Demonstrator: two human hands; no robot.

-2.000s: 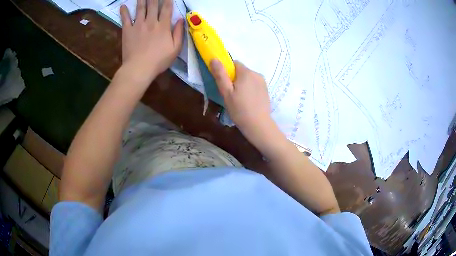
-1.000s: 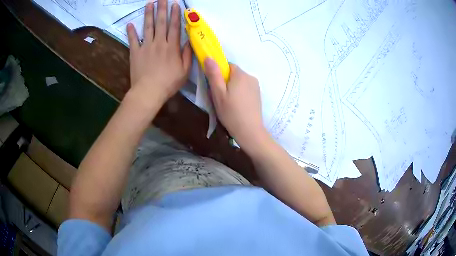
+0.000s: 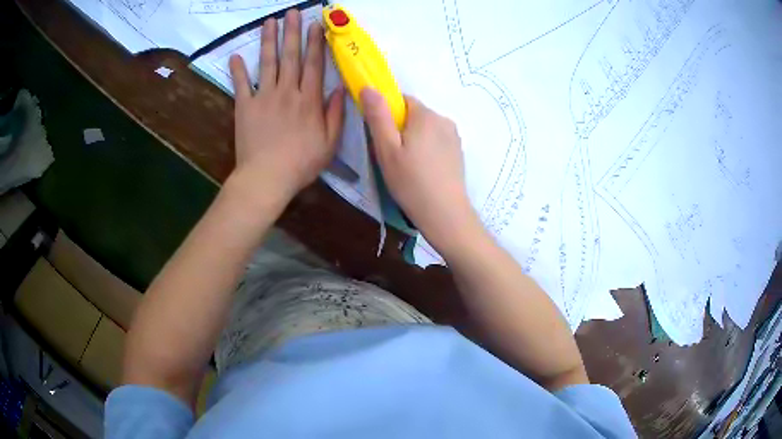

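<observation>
The yellow hand cutter (image 3: 364,62) with a red button is in my right hand (image 3: 418,163), its tip at the top edge of the view. The blade is not clearly seen. My left hand (image 3: 287,120) lies flat, fingers spread, on a cut section of the lay left of the cutter. The paper marker (image 3: 532,51) with printed outlines covers the lay to the right. A dark curved gap runs from my left fingers out to the left. A narrow strip of paper (image 3: 381,227) hangs below the cutter, with teal fabric (image 3: 390,206) beside it.
The brown table edge (image 3: 197,150) runs diagonally in front of my body. Small white scraps lie on the table (image 3: 165,72) and green floor (image 3: 93,135). A cardboard box (image 3: 64,300) stands at the lower left. The marker is jagged at the lower right, with piled layers (image 3: 754,377) beyond.
The lay and table appear shifted slightly right and down in view. The dark gap left of my left hand has become wider and longer. Both hands keep their hold and position beside each other.
</observation>
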